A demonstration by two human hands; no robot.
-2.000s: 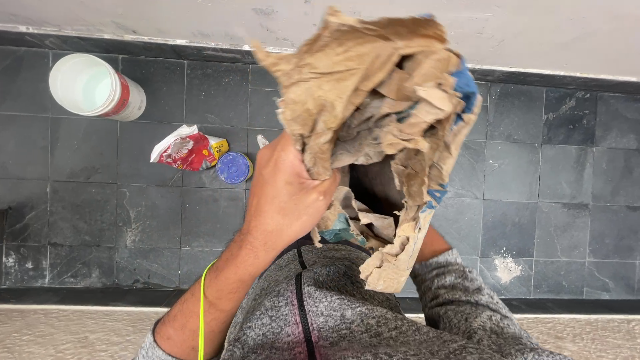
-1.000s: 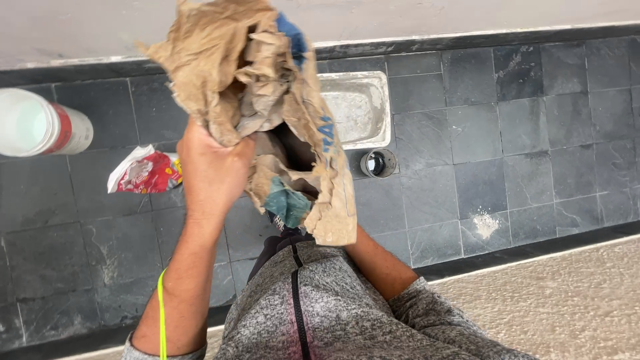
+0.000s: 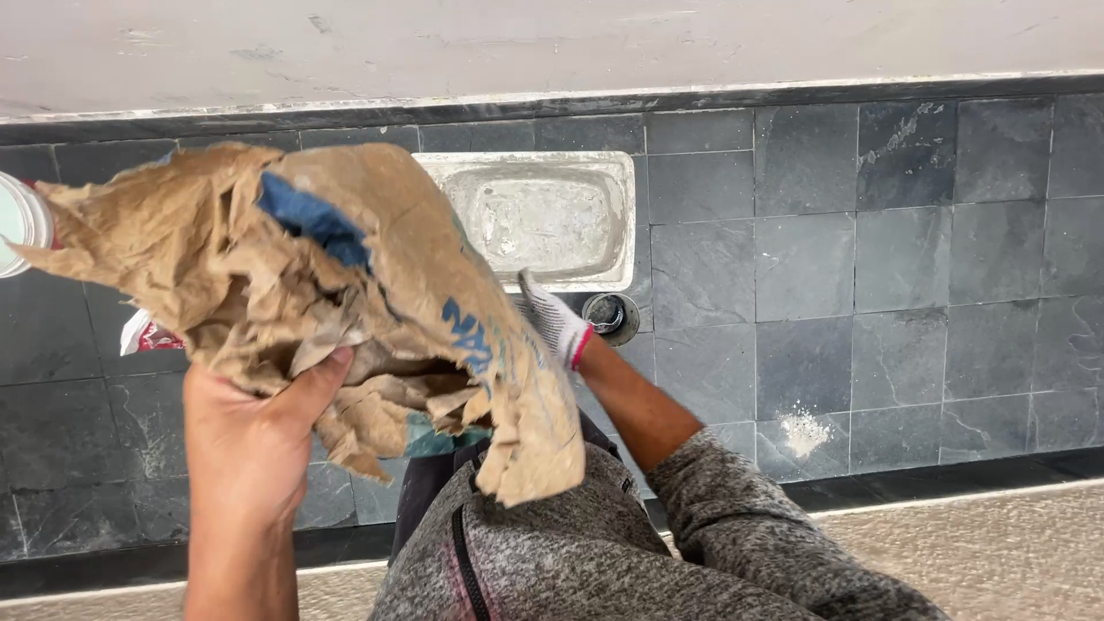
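A torn brown paper sack (image 3: pixel 431 250) with blue print fills the middle left of the view, its ragged mouth toward me. My left hand (image 3: pixel 259 423), bare, grips the torn lower edge, thumb on top of the paper. My right hand (image 3: pixel 552 319) wears a white knitted glove with a pink cuff and is at the sack's far right side. Its fingers are partly behind the paper, so its hold cannot be made out. Behind the sack a whitish, residue-coated plastic tray (image 3: pixel 552 216) lies on the floor.
A small round container (image 3: pixel 611 317) stands just below the tray. At the left edge are a white bucket (image 3: pixel 26 224) and a red-and-white packet (image 3: pixel 155 335), both partly hidden. White powder (image 3: pixel 804 431) lies on the dark floor tiles (image 3: pixel 802 263). A pale wall (image 3: pixel 552 52) runs along the top.
The sack has been tilted and turned, and my gloved right hand has come into sight beside it. The tray, hidden two seconds ago, now shows more fully. The view has shifted right.
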